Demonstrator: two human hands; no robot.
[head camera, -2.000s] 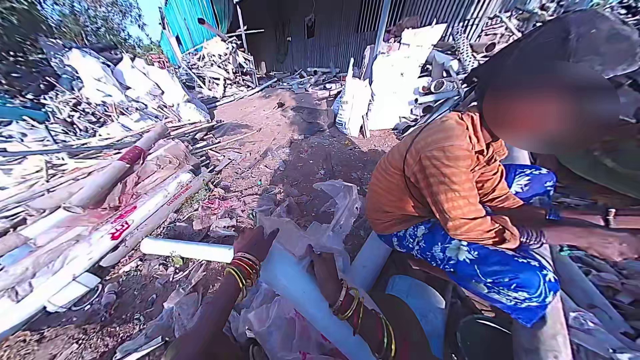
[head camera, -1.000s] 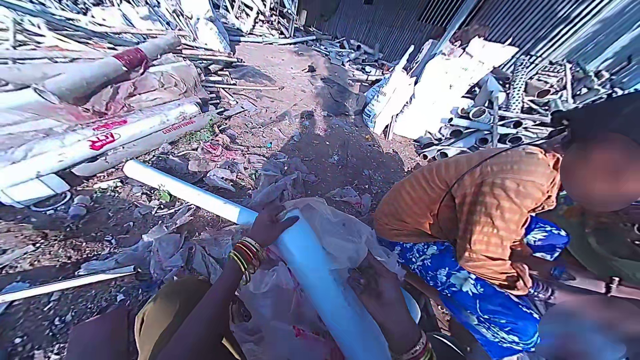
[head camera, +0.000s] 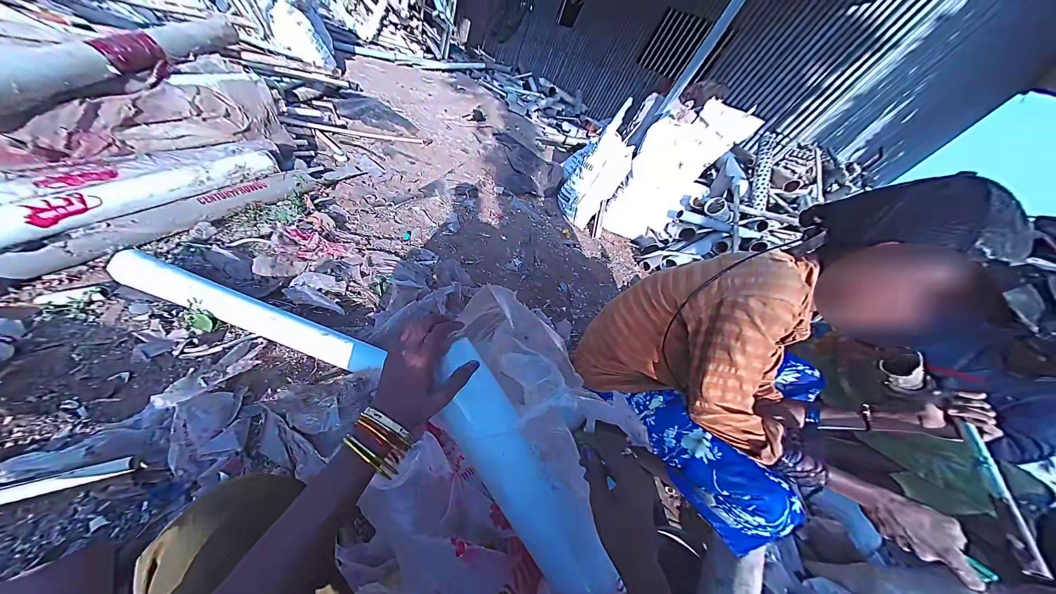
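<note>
A thick white plastic pipe (head camera: 520, 462) slants across my front over a crumpled clear plastic sheet (head camera: 528, 338). My left hand (head camera: 421, 371), with bangles at the wrist, rests at the pipe's upper end, fingers spread over it; how firmly it grips is unclear. My right hand (head camera: 615, 487) is in shade close against the pipe's right side, and its fingers are hard to make out. A thinner white pipe (head camera: 239, 309) lies on the ground at the left, its near end beside my left hand.
Beside me on the right sits a person in an orange shirt (head camera: 709, 330), hands low near a thin rod. Large printed pipes (head camera: 157, 190) lie at the left. White sacks (head camera: 652, 165) and piled pipe pieces (head camera: 709, 227) stand behind, before a corrugated metal wall (head camera: 792, 66). Plastic scraps litter the ground.
The view has swung noticeably. The right hand, seen on the pipe's right side earlier, is now lower in the view and darker. The left hand stays at the pipe's upper end.
</note>
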